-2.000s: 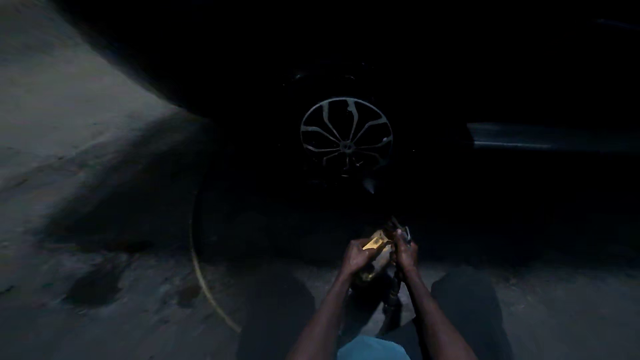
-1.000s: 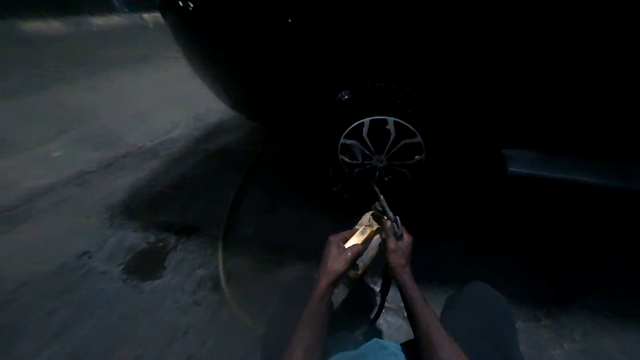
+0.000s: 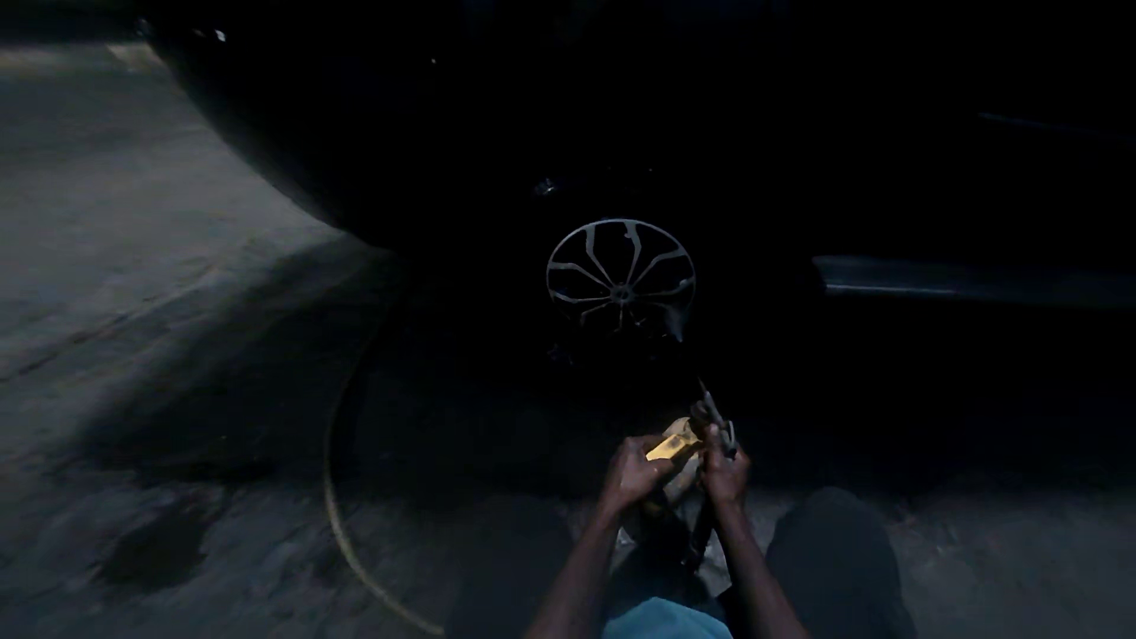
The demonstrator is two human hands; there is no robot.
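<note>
My left hand (image 3: 635, 473) grips a small yellow object (image 3: 673, 446), which looks lit; its exact kind cannot be told. Close beside it, my right hand (image 3: 726, 470) is closed around a spray gun (image 3: 717, 422) with a thin metal nozzle pointing up toward the car wheel. A dark hose or handle hangs below the right hand. Beyond both hands is the car's spoked alloy wheel (image 3: 621, 293), its tyre lost in the dark. A faint pale spray shows at the lower right of the rim.
The dark car body (image 3: 444, 115) spans the upper view, with a side sill (image 3: 950, 282) at right. A pale hose (image 3: 342, 532) curves over the concrete ground (image 3: 71, 408) at left. A dark wet-looking patch (image 3: 155, 546) lies at lower left. My knees flank my arms.
The spray gun's nozzle points up toward the wheel's lower right throughout. Pale spray shows near the rim two seconds ago and now, but is not plain one second ago.
</note>
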